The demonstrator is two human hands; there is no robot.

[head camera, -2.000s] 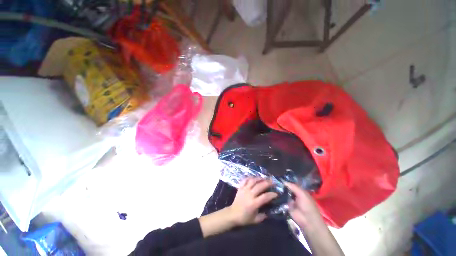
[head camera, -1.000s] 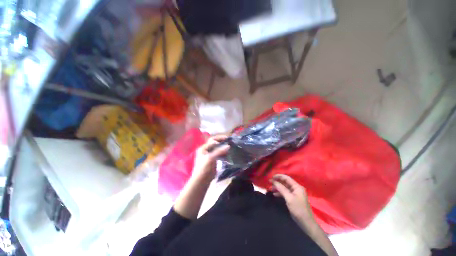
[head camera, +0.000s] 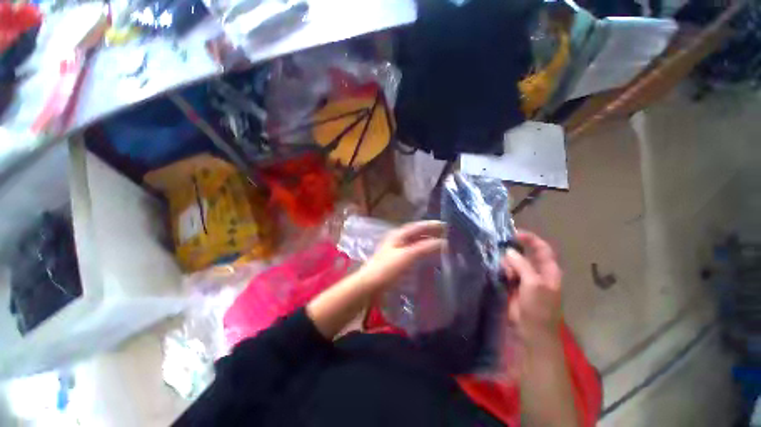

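Observation:
A dark garment in a shiny clear polybag [head camera: 471, 275] is held up in front of me, over the large red sack [head camera: 580, 367]. My right hand [head camera: 534, 279] grips the bag's upper right edge. My left hand [head camera: 409, 250] is at the bag's left side, fingers against the plastic; whether it grips is hard to tell through the blur. Most of the red sack is hidden behind the bag, my right arm and my body.
A pink plastic bag [head camera: 288, 292] and a yellow printed bag [head camera: 209, 221] lie at left, beside an orange-red bag [head camera: 302, 192]. A white bin [head camera: 125, 242] holds a dark bundle. A cluttered white table [head camera: 334, 32] and a white-topped stool [head camera: 534, 154] stand ahead.
The bagged garment has come up off the red sack and is now upright. My right hand has moved from the sack to the bag's edge. The view has tilted up to the table.

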